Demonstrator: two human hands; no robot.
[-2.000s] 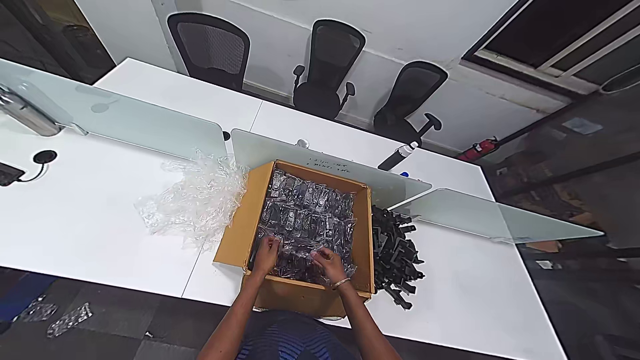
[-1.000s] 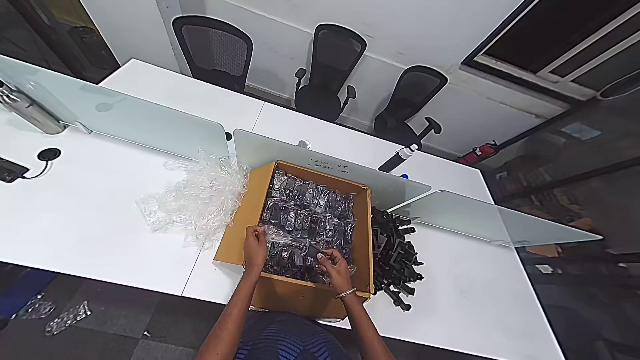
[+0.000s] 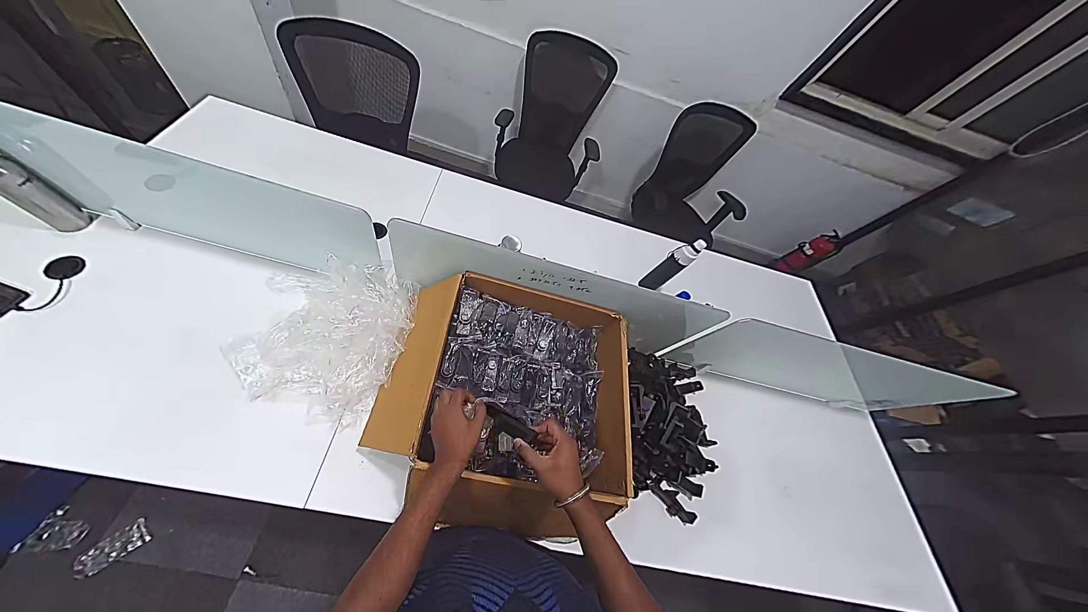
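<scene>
An open cardboard box (image 3: 510, 506) holds rows of dark parts in clear plastic bags (image 3: 527, 336). Over its near half, my right hand (image 3: 552, 455) grips a black plastic part (image 3: 512, 423) by its right end. My left hand (image 3: 457, 425), at the part's left end, pinches clear plastic film (image 3: 473, 410); whether the part is fully out of the film cannot be told. Right of the box lies a heap of unwrapped black plastic parts (image 3: 671, 425). A pile of crumpled clear plastic bags (image 3: 331, 340) lies to its left.
Glass dividers (image 3: 552, 272) cross the white table (image 3: 170, 374) behind the box. Beyond them stand a bottle (image 3: 671, 263) and mesh office chairs (image 3: 565, 93). A metal flask (image 3: 38, 195) and a black cable puck (image 3: 65, 268) are at the left. Plastic bags (image 3: 110, 548) lie on the floor.
My hands held a bagged part over the box one second ago; now the black part shows between them, with film at my left fingers. My left hand has moved slightly down and right.
</scene>
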